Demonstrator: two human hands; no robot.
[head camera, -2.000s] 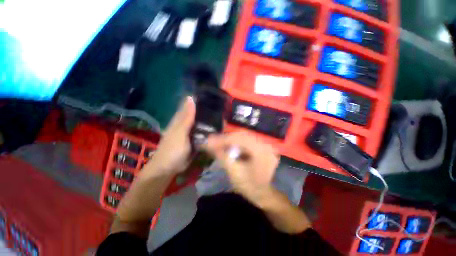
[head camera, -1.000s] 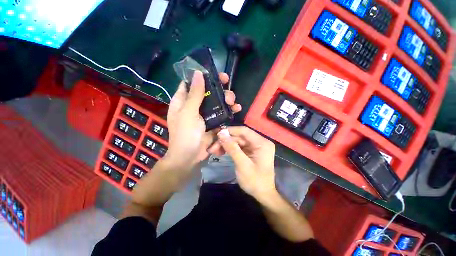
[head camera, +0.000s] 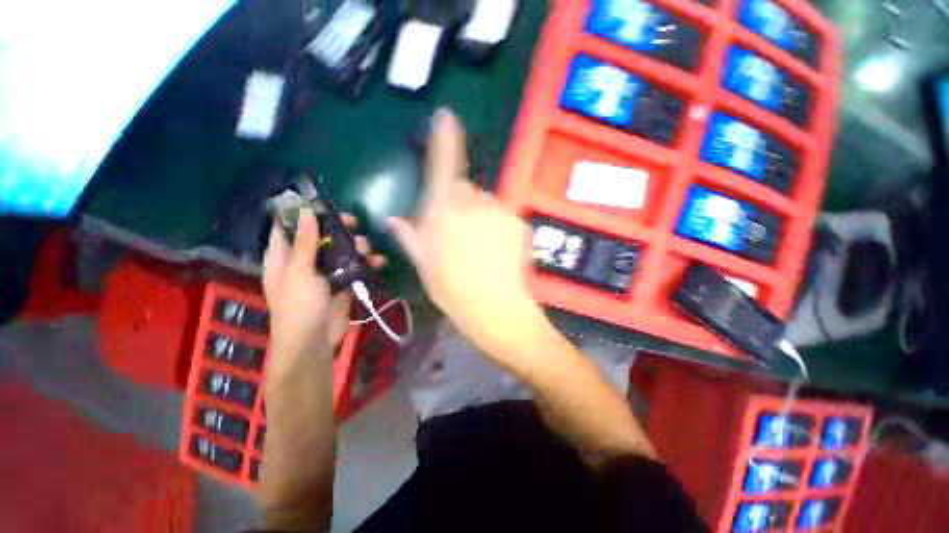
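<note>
My left hand (head camera: 302, 276) holds a black handset (head camera: 337, 248) over the bench edge, left of centre. A white data cable (head camera: 387, 321) is plugged into the handset's lower end. My right hand (head camera: 468, 245) is blurred, its index finger stretched forward over the bench, and nothing shows in it. The red phone tray (head camera: 676, 167) lies right of my right hand. It holds several handsets with blue fronts, one face-down handset (head camera: 585, 256), and a pocket with only a white label slip (head camera: 608, 184). Another cabled handset (head camera: 731, 312) lies slanted across the tray's near right corner.
Black units with white patches (head camera: 416, 54) lie at the bench's far left, beside a bright monitor (head camera: 94, 94). A mouse (head camera: 866, 269) sits on a pale pad at right. More red trays (head camera: 194, 401) are below the bench on both sides. A red stool (head camera: 151, 312) is at left.
My left hand has moved left with the handset, which now has a cable in its end. My right hand has left the handset and moved forward, its index finger extended. The view has shifted.
</note>
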